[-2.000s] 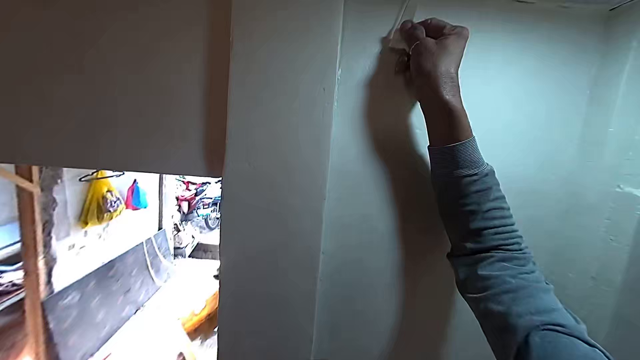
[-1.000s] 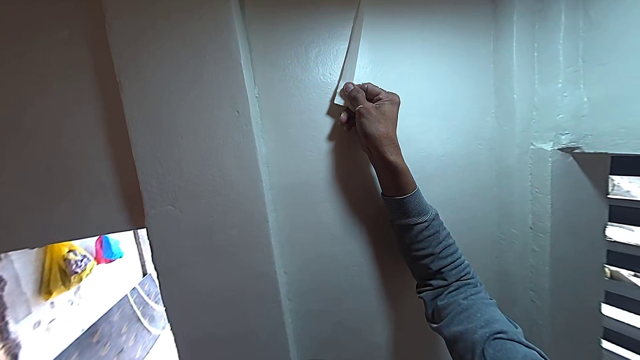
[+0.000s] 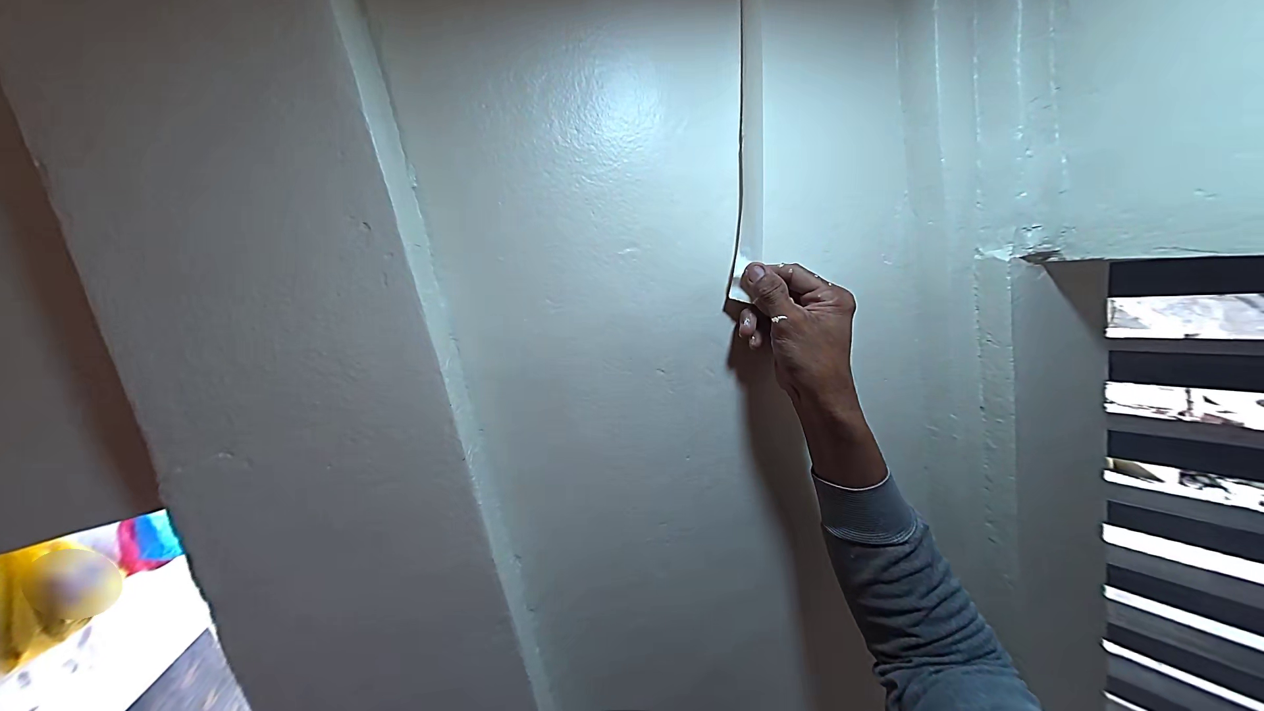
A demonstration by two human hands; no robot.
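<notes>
A long, thin pale strip, perhaps tape or trim, runs down from the top edge of the view along the painted wall. My right hand, in a grey-blue sleeve, pinches the strip's lower end between thumb and fingers. That end stands a little off the wall, and a thin dark line of shadow follows its left side. Small whitish specks mark the fingers. The strip's upper end is out of view. My left hand is not in view.
A raised wall edge slants down left of the strip. Dark horizontal slats cover an opening at right. At the lower left, another opening shows a yellow bag and a red-and-blue item outside.
The view has swung to the right, bringing the slatted opening in. My right hand keeps its pinch on the strip, which showed slanted one second ago and now hangs nearly straight down.
</notes>
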